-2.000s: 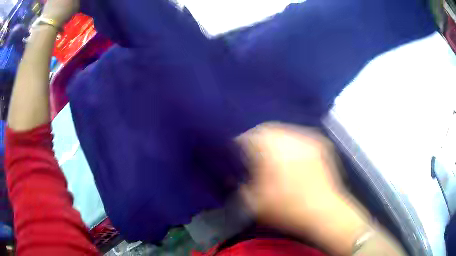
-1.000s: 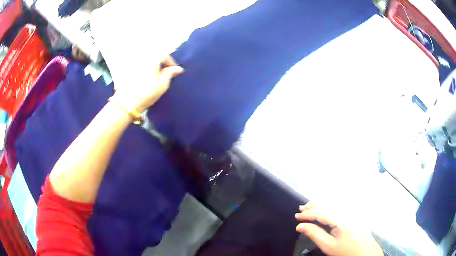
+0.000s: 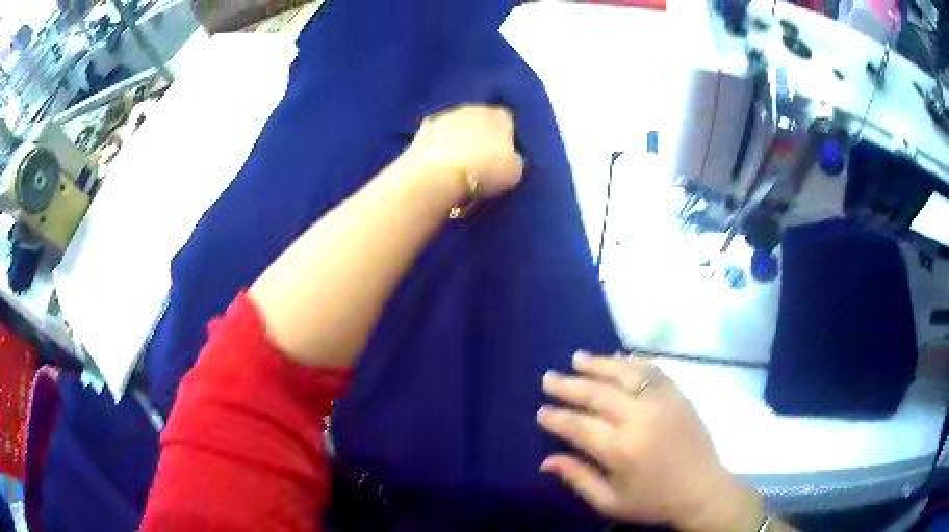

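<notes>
A large dark blue garment panel (image 3: 468,343) lies across the white table and hangs over its front edge. My left hand (image 3: 470,151) is on the upper part of the panel with its fingers curled at the cloth; the fingertips are partly hidden. My right hand (image 3: 635,442) lies spread on the panel's lower right edge, fingers apart, gripping nothing. The sewing machine head (image 3: 718,130) stands right of the panel, apart from it. A squarish stack of small dark blue cut pieces (image 3: 841,317) lies right of the needle area.
Another machine part with a round wheel (image 3: 40,179) stands at the far left. A red basket (image 3: 15,400) is at the left edge, with more blue cloth (image 3: 94,452) beside it. A blue round attachment (image 3: 763,264) is near the presser foot area.
The view has turned toward the machine. The blue panel now lies nearer in front of me. My left hand has moved farther up onto it, and my right hand has come onto its right edge.
</notes>
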